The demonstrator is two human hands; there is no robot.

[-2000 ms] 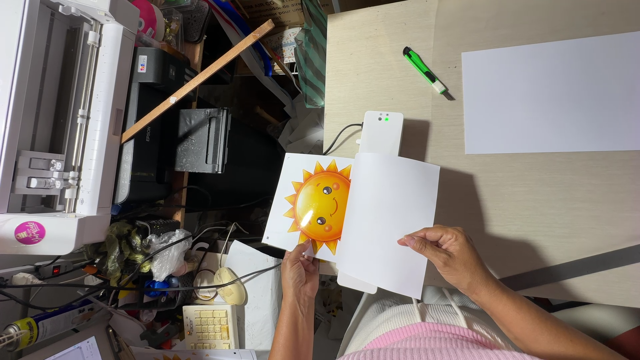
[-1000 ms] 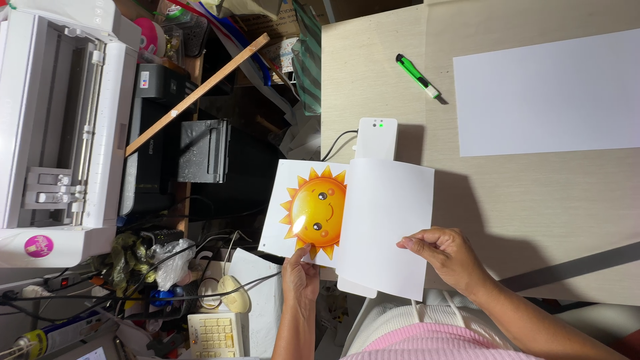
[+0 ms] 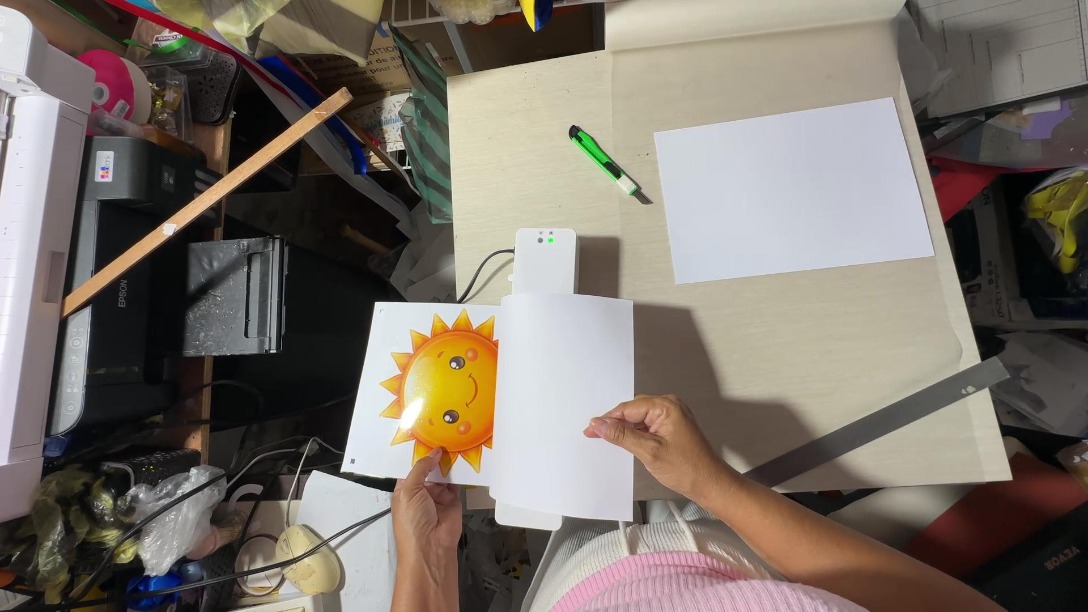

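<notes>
A glossy sheet with a printed smiling sun (image 3: 450, 382) lies left of a small white laminator (image 3: 546, 263), whose green light is on. My left hand (image 3: 429, 501) grips the sheet's lower edge, thumb on top. A plain white sheet (image 3: 565, 408) rests over the middle of the laminator, covering the sun's right side. Over this sheet's right part is my right hand (image 3: 654, 438), thumb and fingertips together; whether it pinches the paper cannot be told.
On the table (image 3: 544, 110) lie a green utility knife (image 3: 603, 160), another white sheet (image 3: 795, 191) and a metal ruler (image 3: 880, 421). A wooden stick (image 3: 208, 200) slants across a black printer (image 3: 127, 255) at left. Cables (image 3: 255, 569) run at lower left.
</notes>
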